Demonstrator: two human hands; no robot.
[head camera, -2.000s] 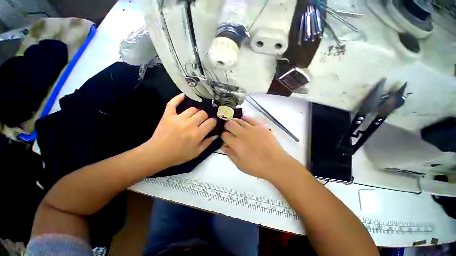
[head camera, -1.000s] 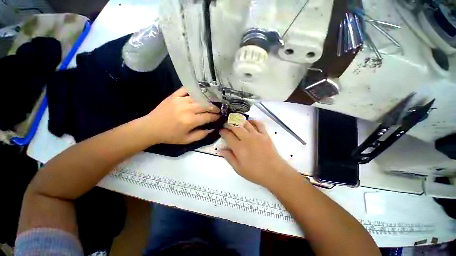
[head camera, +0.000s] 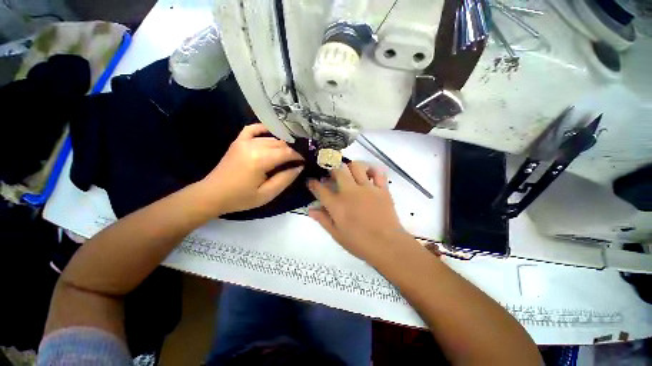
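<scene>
A black garment piece (head camera: 171, 143) lies on the white machine table, left of the needle area and under the presser foot area. My left hand (head camera: 254, 171) rests on the cloth left of the needle, fingers bent and holding it down. My right hand (head camera: 354, 204) lies just right of and in front of the pale yellowish block (head camera: 329, 158), its fingertips at the cloth's edge. The sewing machine head (head camera: 250, 64) hangs above. The needle and the fingertips' exact grip are hidden or too small to tell.
A thin metal rod (head camera: 394, 166) and a mobile phone (head camera: 477, 200) lie right of the needle. Black-handled snips (head camera: 547, 171) stand against the machine. A blue-rimmed basket (head camera: 61, 168) with black pieces is at left. A printed ruler scale (head camera: 286, 268) runs along the front edge.
The cloth at the left has shifted slightly and its front edge is more rounded. My left hand has moved slightly left. My right hand stays near the needle, with its fingers more spread.
</scene>
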